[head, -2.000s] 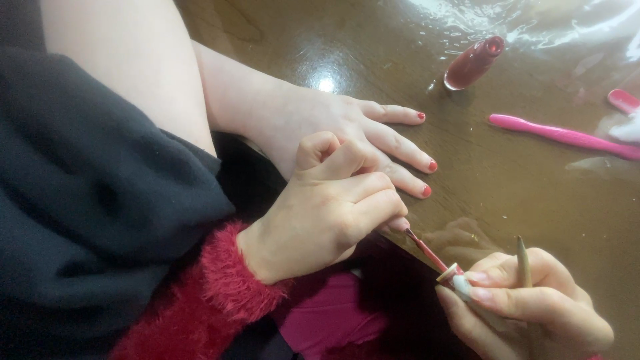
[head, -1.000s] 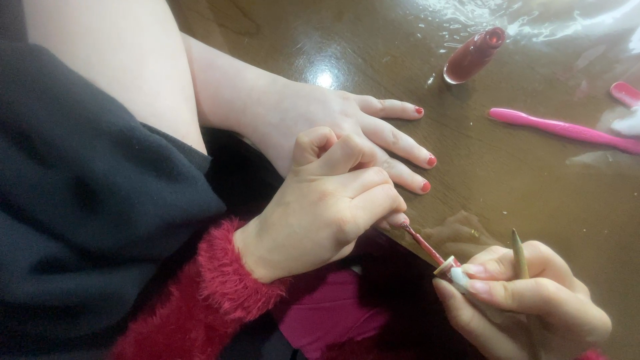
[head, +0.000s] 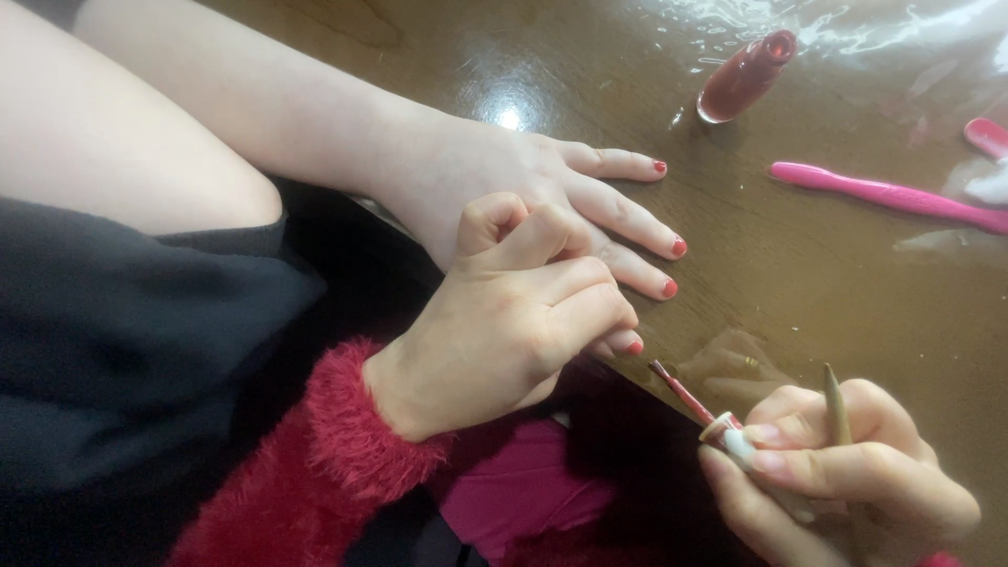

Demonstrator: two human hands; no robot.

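Observation:
My left hand (head: 512, 323), in a fuzzy red sleeve, is closed around a finger of another person's hand (head: 472, 169), whose fingertip with a red-painted nail (head: 633, 346) sticks out. That person's other visible fingers lie spread on the table, their nails red too. Between the thumb and fingers of my right hand (head: 850, 472) is the cap of a nail polish brush (head: 683, 394); its bristles point at the held fingertip, a small gap away. A pointed wooden stick (head: 836, 405) and a bit of white material (head: 739, 446) are also in my right hand.
An uncapped bottle of red nail polish (head: 740, 83) stands on the glossy brown table (head: 890, 315). To its right lie a pink plastic handle (head: 882, 191), another pink piece (head: 987, 137) and some white material (head: 988, 185). The table's edge runs below the hands.
The brush tip touched or nearly touched the held fingertip earlier; it is now a little apart from it, and the red nail there shows more plainly.

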